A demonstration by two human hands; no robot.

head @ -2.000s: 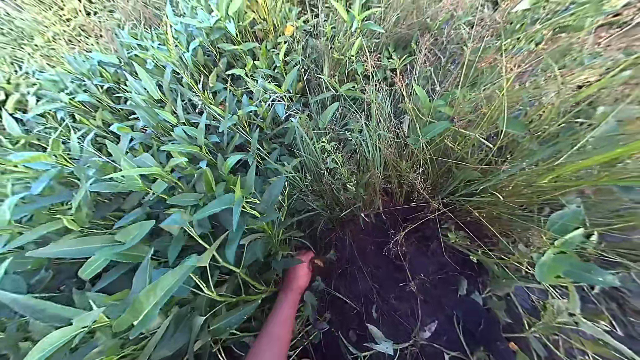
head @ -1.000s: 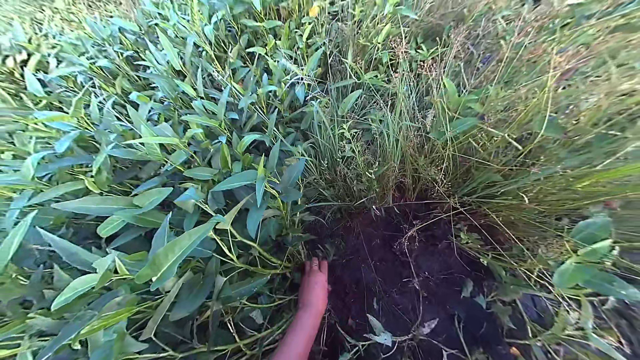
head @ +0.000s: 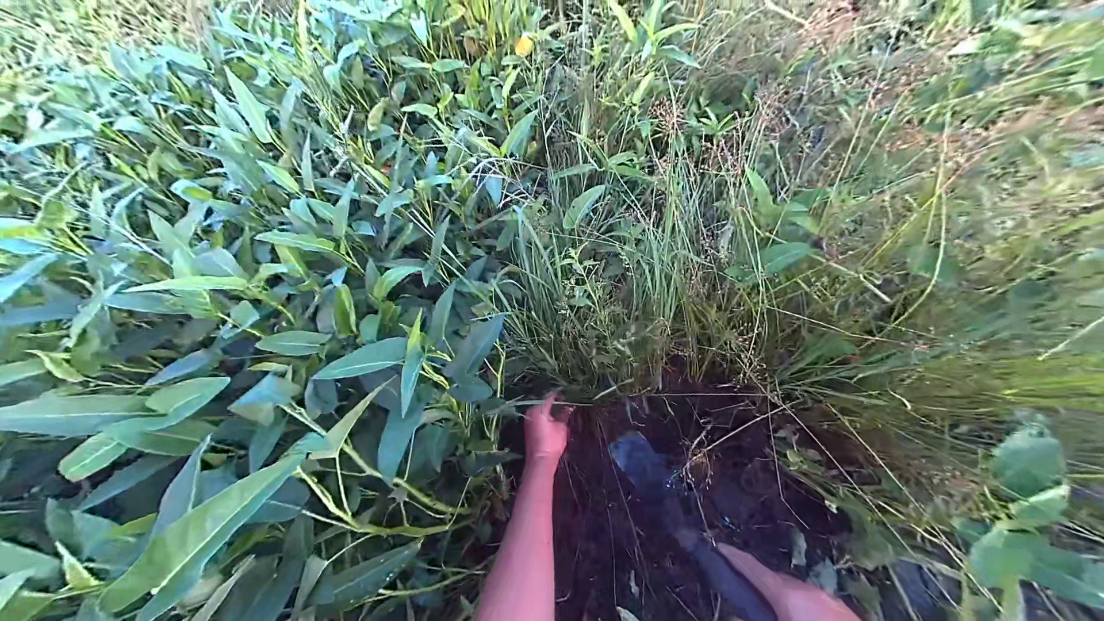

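My left hand (head: 548,423) reaches down to the base of the grass clump (head: 655,285), at the near edge of the greenery. Its fingers are bent among thin stems, and whether they grip any is hidden. At the bottom right, part of my right hand (head: 763,578) comes into view against a long, blurred tool (head: 647,466), seemingly a broad blade, bluish grey at its far end and darker toward the hand. The tool lies over dark wet soil (head: 604,526), to the right of my left hand. Motion blur hides its exact shape.
Dense, long-leafed green plants (head: 362,358) fill the left side, close beside my left forearm. Tall grass (head: 940,345) leans over the right side, and broad leaves (head: 1018,543) stand at the lower right.
My right hand and the blurred tool have come into view at the lower right. My left hand now has its fingers bent at the grass base; one second ago they lay over the soil's left edge.
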